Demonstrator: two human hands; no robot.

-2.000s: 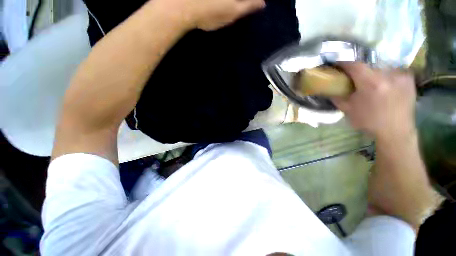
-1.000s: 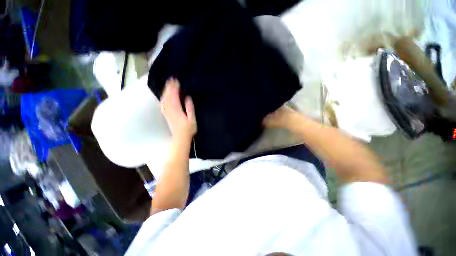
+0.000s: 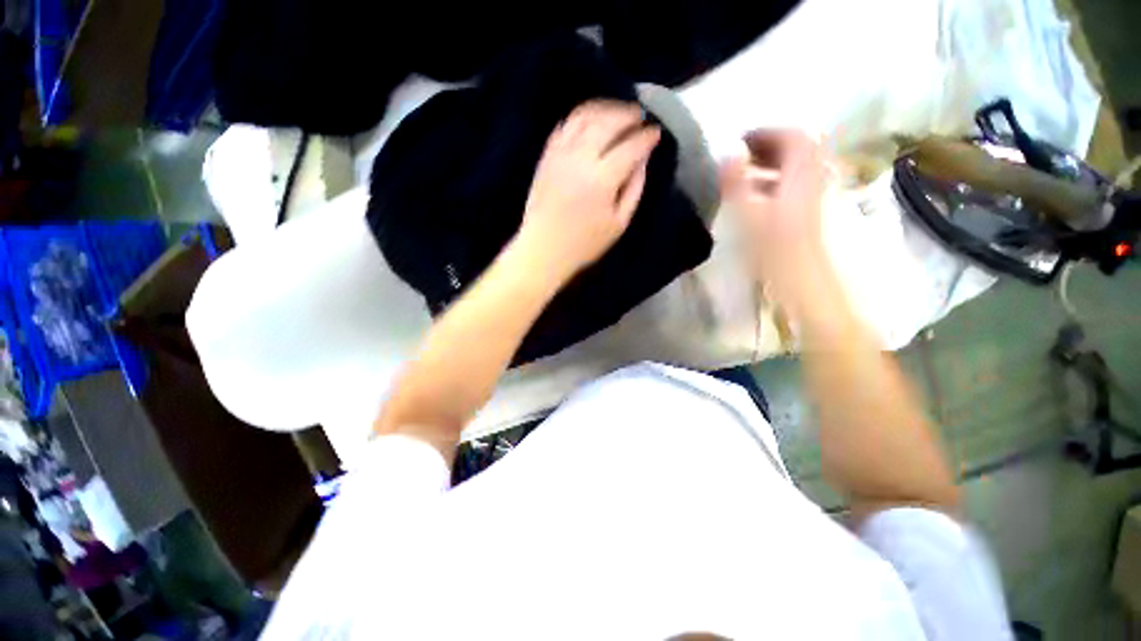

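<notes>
A black skirt [image 3: 451,163] lies bunched on the white padded pressing arm [image 3: 294,313]. A tiny white mark shows near its left edge. My left hand [image 3: 591,175] is on top of the skirt with bent fingers; whether it pinches the cloth I cannot tell. My right hand [image 3: 778,188] is blurred, right of the skirt and apart from it, with bent fingers; whether it holds anything I cannot tell. The steam iron [image 3: 988,200] stands on the crumpled white cloth [image 3: 882,282] at the right, with no hand on it.
More black garments [image 3: 325,56] lie across the back of the table. A brown-lined box [image 3: 219,413] stands at the left below the board, beside a blue crate [image 3: 94,282] with pale things inside. A dark metal stand part [image 3: 1091,401] is on the floor at right.
The iron was in my right hand, then rested on the cloth. Both hands were on the skirt; my left has moved right and up across it, and my right has moved off it.
</notes>
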